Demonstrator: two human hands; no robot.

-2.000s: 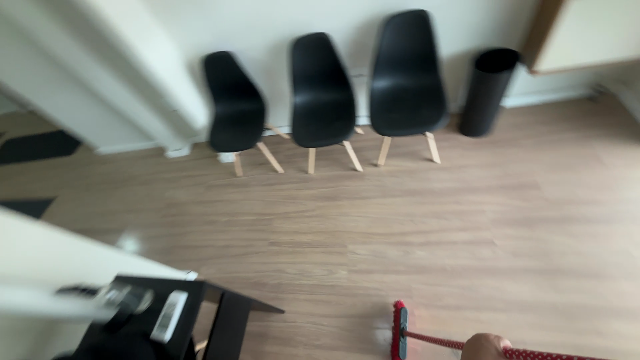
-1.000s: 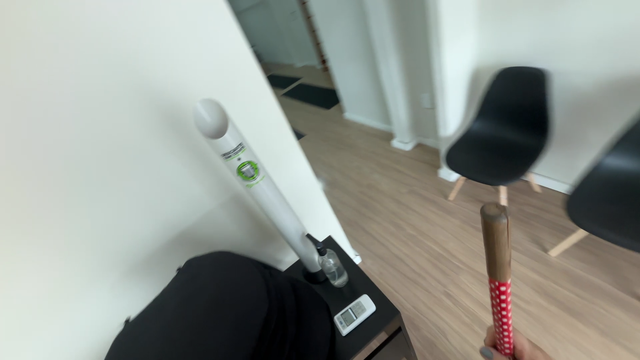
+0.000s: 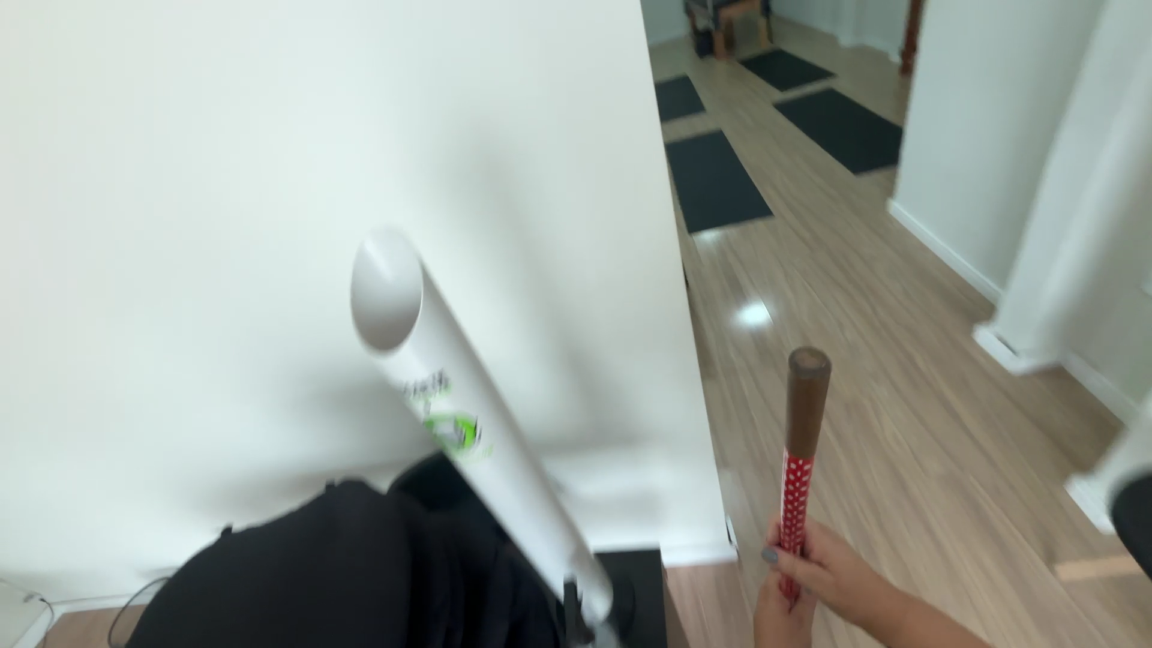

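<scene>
A broom handle (image 3: 797, 477), red with white dots and a brown end cap, rises upright at the lower right. My right hand (image 3: 830, 569) is closed around its patterned part, with the thumb across the front. My left hand (image 3: 781, 614) is just below and partly behind it, wrapped on the same handle. The broom's head is out of view. Left of the hands, a white tube (image 3: 504, 450) with a green printed mark leans up from a black stand (image 3: 641, 576).
A black cloth-covered object (image 3: 306, 576) fills the lower left before a white wall (image 3: 225, 225). Dark mats (image 3: 717, 180) lie on the wood floor beyond the wall's edge. A white pillar (image 3: 1053, 225) and part of a black chair (image 3: 1136, 513) are at right.
The view has swung left from the row of chairs toward the wall and mats. The broom's red head, in view two seconds ago, is gone; the handle stands upright and a second hand has appeared on it.
</scene>
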